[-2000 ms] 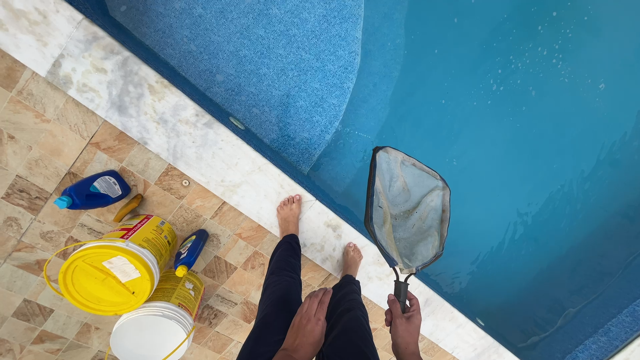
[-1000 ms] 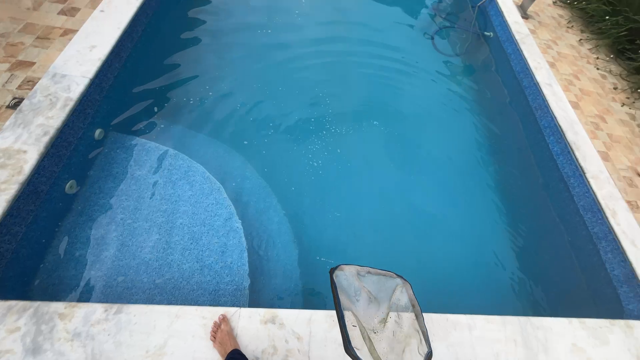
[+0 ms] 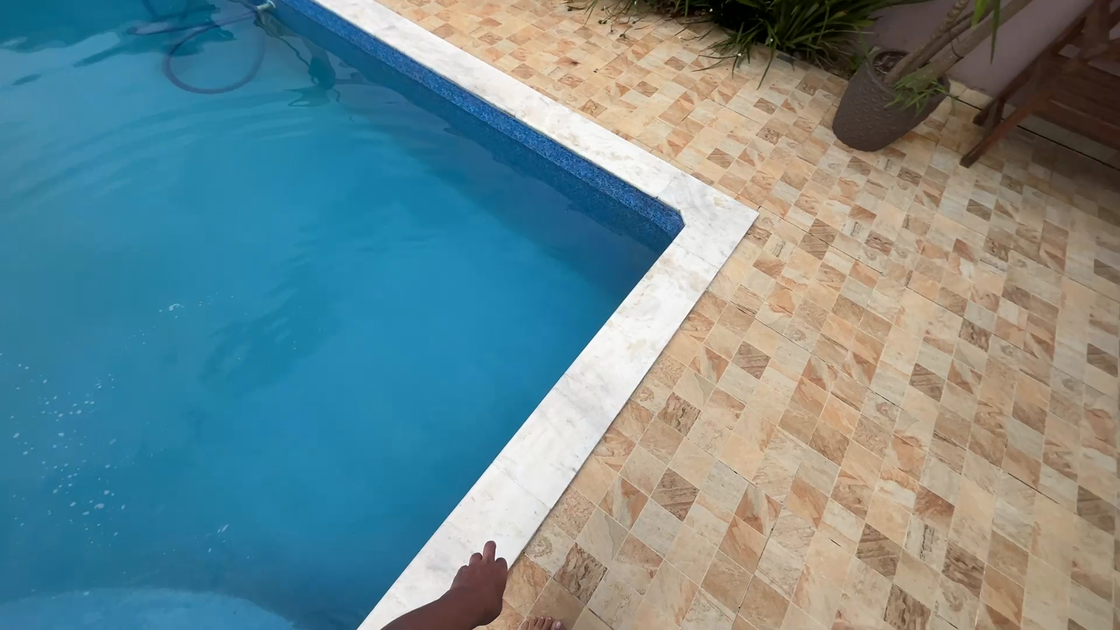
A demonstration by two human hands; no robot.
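At the bottom edge, my left hand (image 3: pixel 481 581) reaches in from the lower left, over the white marble coping (image 3: pixel 604 367) of the pool. Its fingers are loosely extended, some partly bent, and nothing shows in them. Toes of a bare foot (image 3: pixel 542 623) show on the tiles just right of this hand. Blue pool water (image 3: pixel 350 306) fills the left side, with small whitish specks or bubbles on it. Neither my right hand nor the skimmer net is in view.
A hose (image 3: pixel 214 87) lies in the water at the far upper left. Patterned tile paving (image 3: pixel 831 394) runs along the right side. Beyond it stand a potted plant (image 3: pixel 875 105), grassy plants (image 3: pixel 761 22) and a wooden piece of furniture (image 3: pixel 1050 87).
The view has swung far to the right, to the pool's corner. The skimmer net, held in my right hand two seconds ago, has left the view, and my left hand shows again.
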